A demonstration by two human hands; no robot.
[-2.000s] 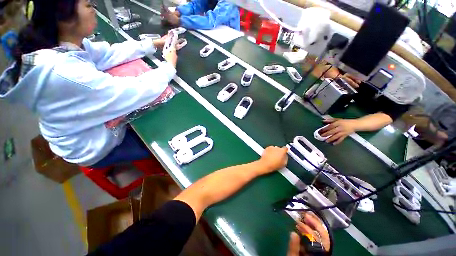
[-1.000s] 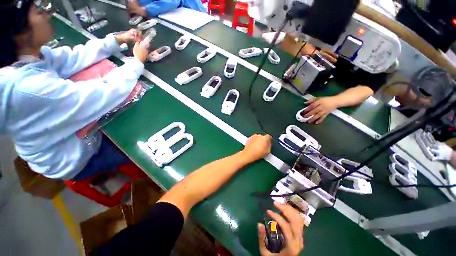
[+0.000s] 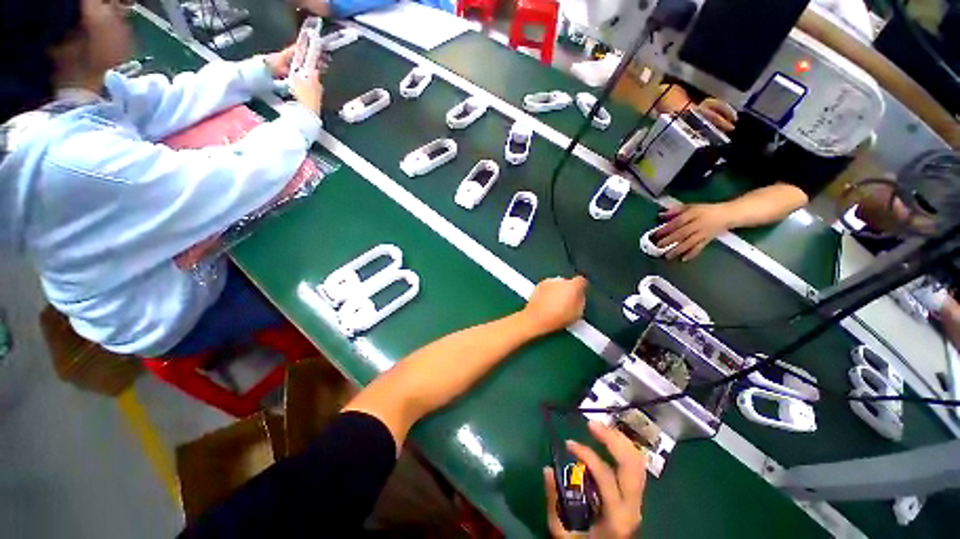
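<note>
My right hand (image 3: 614, 486) holds the black electric screwdriver (image 3: 575, 491) with its yellow-orange band, close to the screw feeder (image 3: 674, 368). The tip of its bit is too small to make out. My left hand (image 3: 556, 304) is closed in a fist at the white strip, left of the feeder; nothing shows in it, though its palm side is hidden. Two white plastic housings (image 3: 392, 299) lie side by side on the green bench to the left, apart from my hands.
Many white housings (image 3: 478, 184) lie on the belt beyond the white strip (image 3: 421, 210). A person in a light blue top (image 3: 147, 200) sits at left, holding a housing. Another person's hand (image 3: 692, 228) touches one opposite. A black cable (image 3: 753, 368) crosses above the feeder.
The view has shifted. My right hand with the screwdriver has come nearer and left of the feeder since the earliest frame. My left fist stays at the strip.
</note>
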